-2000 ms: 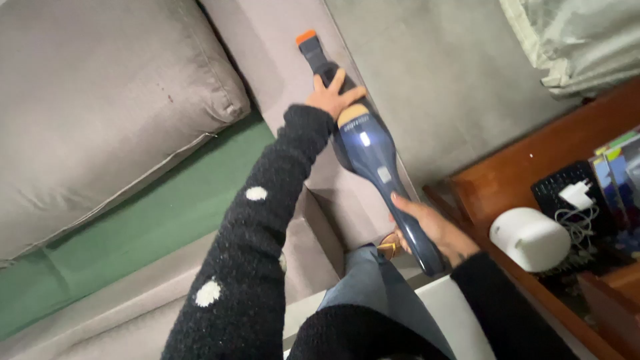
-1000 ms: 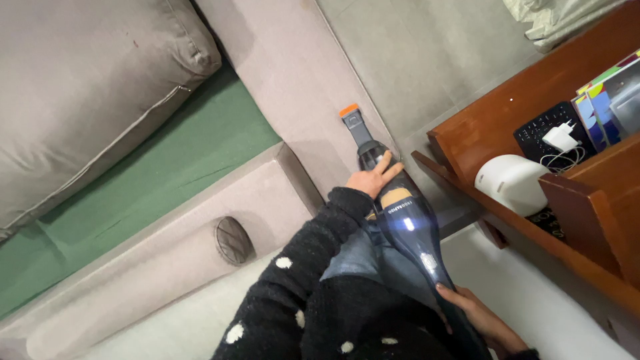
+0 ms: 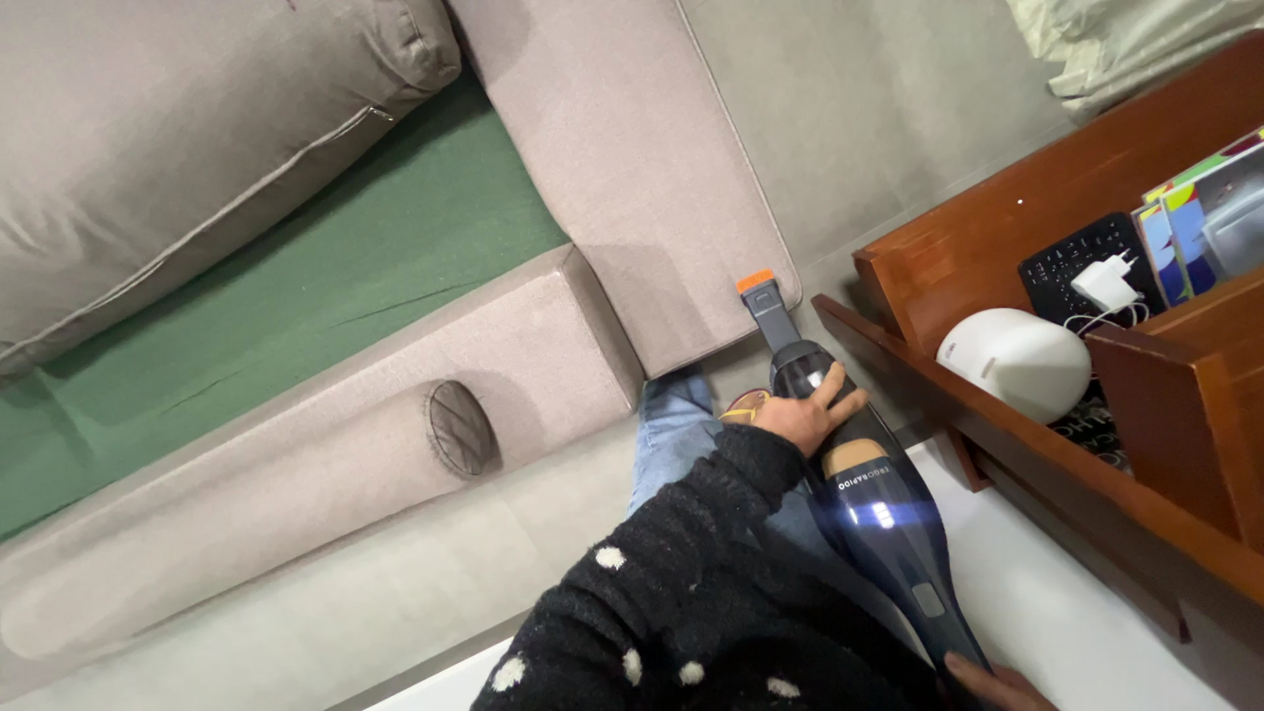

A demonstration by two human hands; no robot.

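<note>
A dark blue handheld vacuum cleaner slants across the lower right of the head view, its lights glowing. My left hand grips its front part by the dark dust container, with fingers spread over the top. At the bottom edge my right hand is closed around the handle, partly cut off by the frame. The grey nozzle with its orange tip lies over the near corner of the sofa armrest; whether it touches the fabric I cannot tell.
Green sofa base shows between the large grey cushion and a padded edge bearing a bolster. To the right, a wooden shelf unit holds a white round device, a white charger, a black keyboard and colourful booklets.
Both hands have drawn the vacuum back toward my body, so the nozzle has moved from further up the armrest to its near corner. The view has shifted, bringing the bolster into sight.
</note>
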